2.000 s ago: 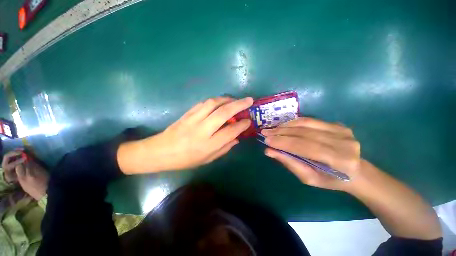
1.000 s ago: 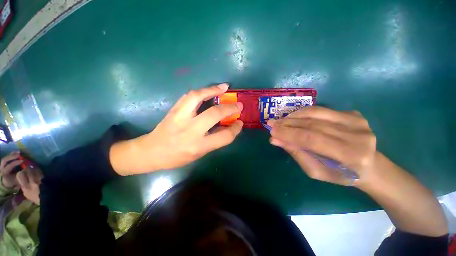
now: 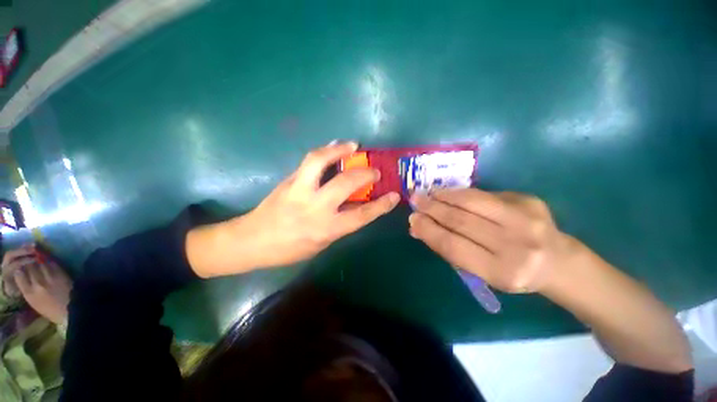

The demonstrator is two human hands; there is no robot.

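Observation:
A red housing (image 3: 387,174) lies lengthwise on the green bench. Its orange end piece (image 3: 357,174) is at the left and its blue and white circuit board (image 3: 442,169) at the right. My left hand (image 3: 295,208) holds the left end, fingertips on the orange piece and the housing's edges. My right hand (image 3: 491,235) grips a slim purple-blue pen-like tool (image 3: 479,290) at the board's lower left corner. The tool's rear end sticks out below my hand; its tip is hidden or blurred at my fingertips.
A pale curved rail (image 3: 98,47) crosses the upper left, with a red unit (image 3: 9,55) beyond it. Another unit (image 3: 9,214) lies at the left edge. Another person's hands (image 3: 35,279) hold something red at the lower left. White material (image 3: 534,369) is below the bench edge.
The housing has shifted slightly left since one second ago. The tool's rear end has swung down and left, to a steeper angle. My left thumb has moved right along the housing's lower edge.

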